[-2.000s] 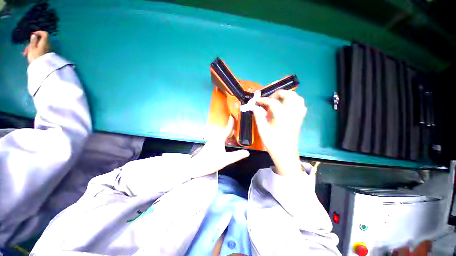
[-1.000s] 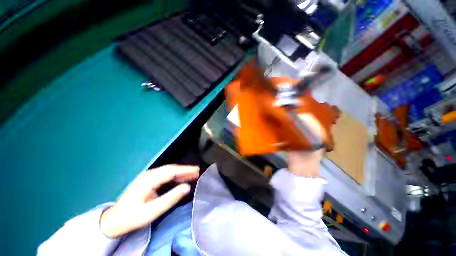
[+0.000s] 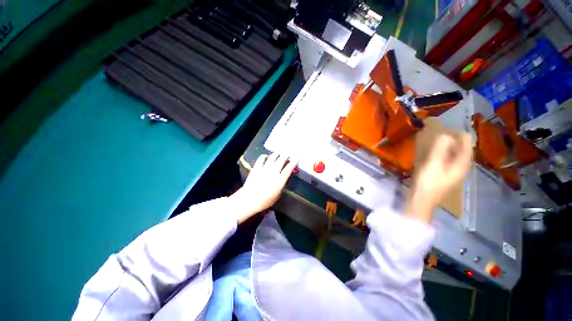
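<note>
The orange assembly fixture sits on the white bench machine, with black leg tubes in its splayed arms and a silver hub at its centre. My left hand rests on the machine's front left edge beside the red button, fingers slightly spread and holding nothing. My right hand is blurred, just right of and in front of the fixture, over the tan board. Its fingers look curled; whether it holds anything cannot be told.
A dark grooved foam tray with black legs lies on the teal mat at upper left. A small silver hub lies beside it. A second orange fixture stands on the machine's right. Black equipment stands behind.
The view has turned right from the bench to the machine. The fixture, carried by my right hand a second ago, is now on the machine and released. My left hand has moved onto the machine's edge.
</note>
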